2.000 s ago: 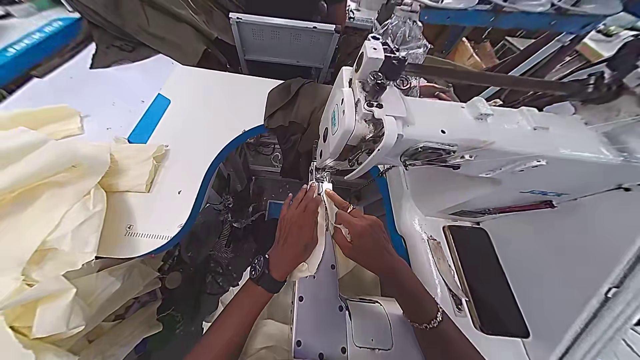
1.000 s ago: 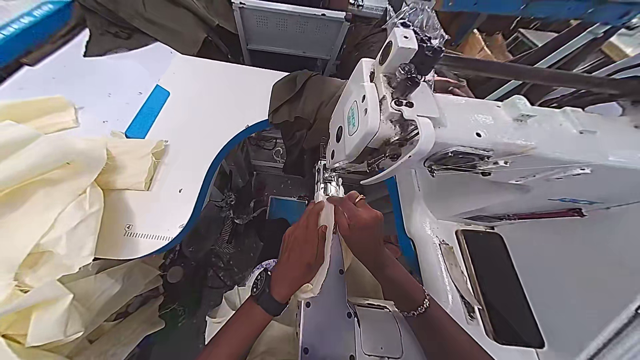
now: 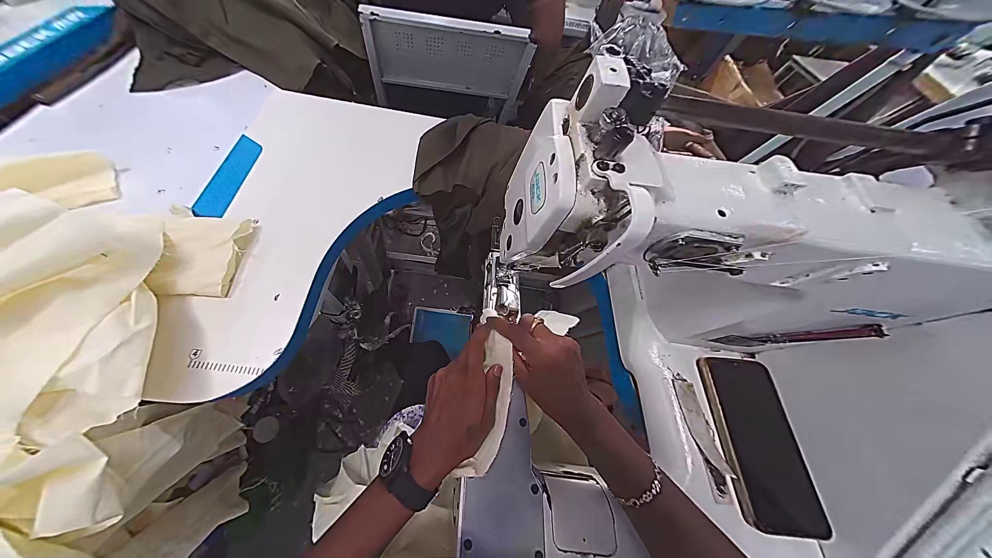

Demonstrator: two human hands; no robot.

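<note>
A cream fabric piece (image 3: pixel 497 418) lies along the narrow arm (image 3: pixel 502 496) of a white Jack industrial sewing machine (image 3: pixel 546 186), its far end at the metal presser foot (image 3: pixel 505 294). My left hand (image 3: pixel 461 403), with a black watch at the wrist, rests on the fabric's left side, fingers pointing to the foot. Just right of it, my right hand (image 3: pixel 546 360), wearing a ring, pinches the fabric close to the foot. A small cream flap (image 3: pixel 558 322) shows beyond its knuckles. The fingertips of both hands nearly meet; the left hand's grip is partly hidden.
Cream fabric pieces (image 3: pixel 70 310) are heaped on the white table (image 3: pixel 310 155) at left, some hanging over its blue edge. Dark cloth (image 3: pixel 469 178) hangs behind the needle area. A smartphone (image 3: pixel 763 446) lies on the machine bed at right. Part of another person shows at the back.
Both hands were further up at the foot two seconds ago, the left one lying flatter with fingers extended. They now sit slightly lower along the arm, the right fingers more bent.
</note>
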